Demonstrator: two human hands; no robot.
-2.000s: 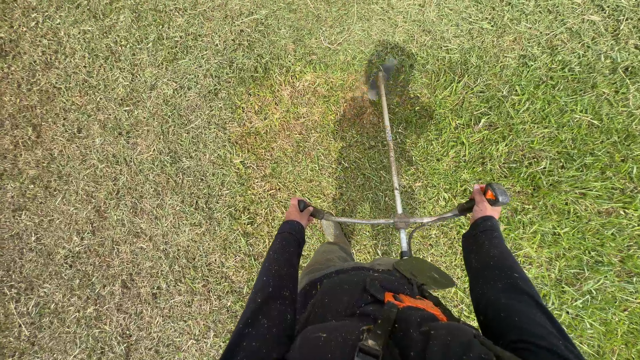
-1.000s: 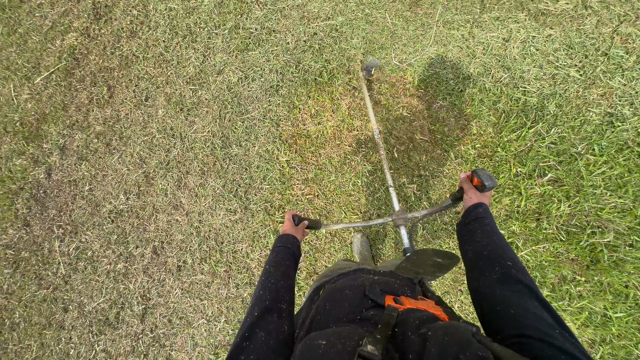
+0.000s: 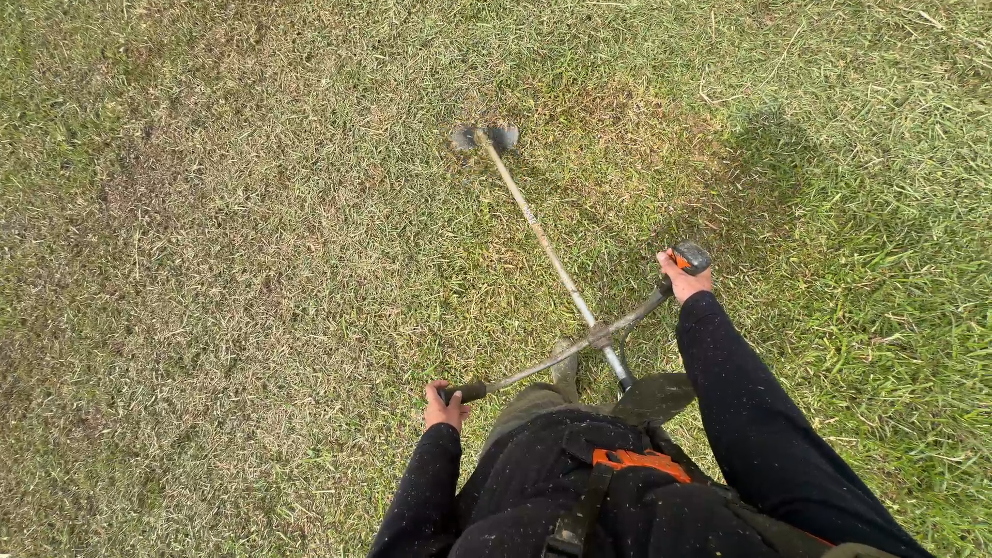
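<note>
My left hand [image 3: 446, 407] is closed around the black left grip of a brush cutter's handlebar [image 3: 535, 369]. On the other end, my right hand [image 3: 685, 274] holds the right grip, topped by a black and orange control housing [image 3: 690, 256]. A long metal shaft [image 3: 540, 232] runs from the bar's clamp up and left to the cutting head and guard [image 3: 484, 138], which lies low over the grass. Its lower end passes beside my hip. An orange harness buckle plate [image 3: 642, 463] sits at my waist.
Short, dry cut grass [image 3: 232, 256] covers the left side. Greener, longer grass [image 3: 914, 364] grows at the right. One boot [image 3: 565, 368] shows below the handlebar. A dark shadow [image 3: 763, 163] falls on the grass right of the cutting head.
The cutting head has swung left, and the shaft now slants more to the left. The handlebar has tilted, with my right hand farther forward and my left hand nearer my body.
</note>
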